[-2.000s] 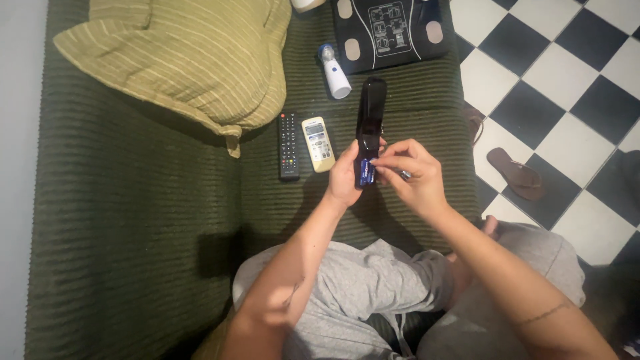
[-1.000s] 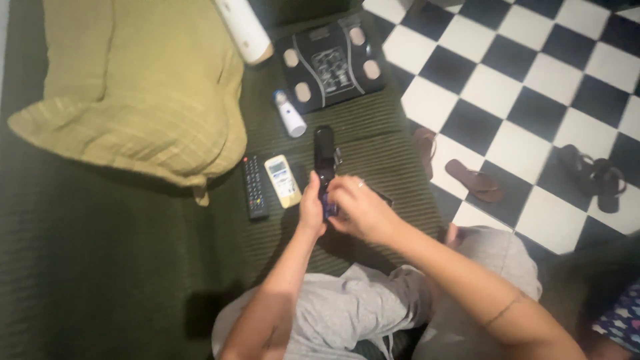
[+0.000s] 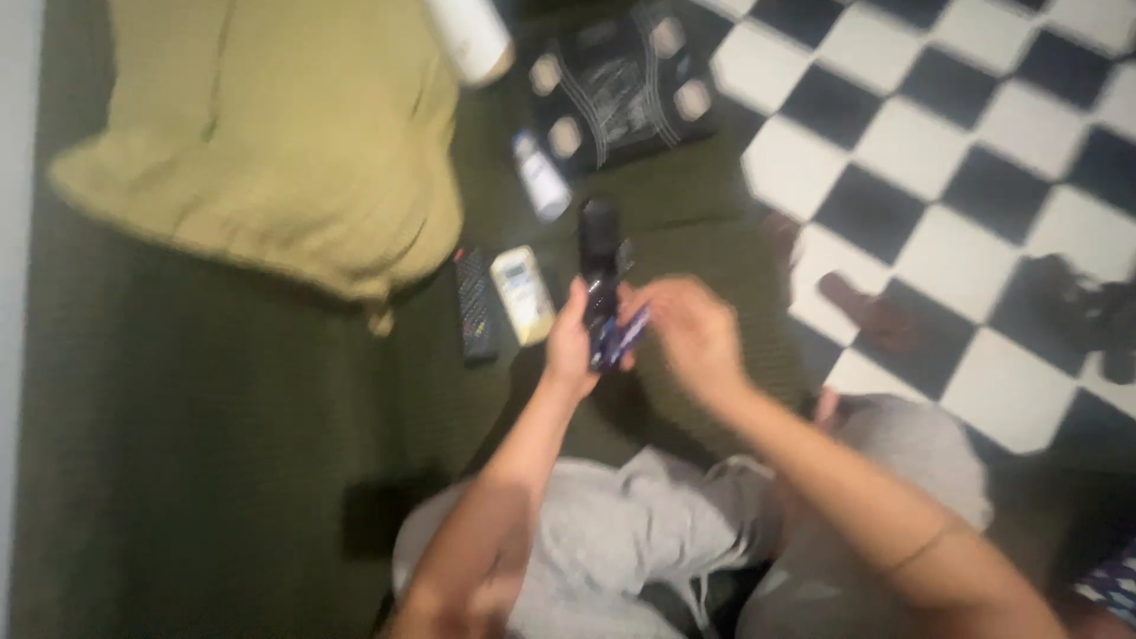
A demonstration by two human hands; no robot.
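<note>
My left hand (image 3: 571,348) grips a long black handheld device (image 3: 600,240) around its lower end; blur hides its exact kind. A small blue-purple battery (image 3: 631,327) sticks out at an angle at the device's lower right side. My right hand (image 3: 692,333) is just right of it, fingers bent, the fingertips at or close to the battery; whether they pinch it is too blurred to tell. Left of the device, a white remote control (image 3: 524,295) and a black remote control (image 3: 476,306) lie side by side on the dark green couch.
Beyond the device lie a white handheld device (image 3: 541,177) with a blue end and a black body scale (image 3: 621,89). A yellow-green cushion (image 3: 284,160) fills the upper left, beside a white cylindrical object (image 3: 470,35). Sandals (image 3: 865,311) lie on the checkered floor (image 3: 941,204) at right.
The battery, lying at the device's lower end two seconds ago, now juts out at its right side. My right hand has shifted slightly away from the device. The view has turned.
</note>
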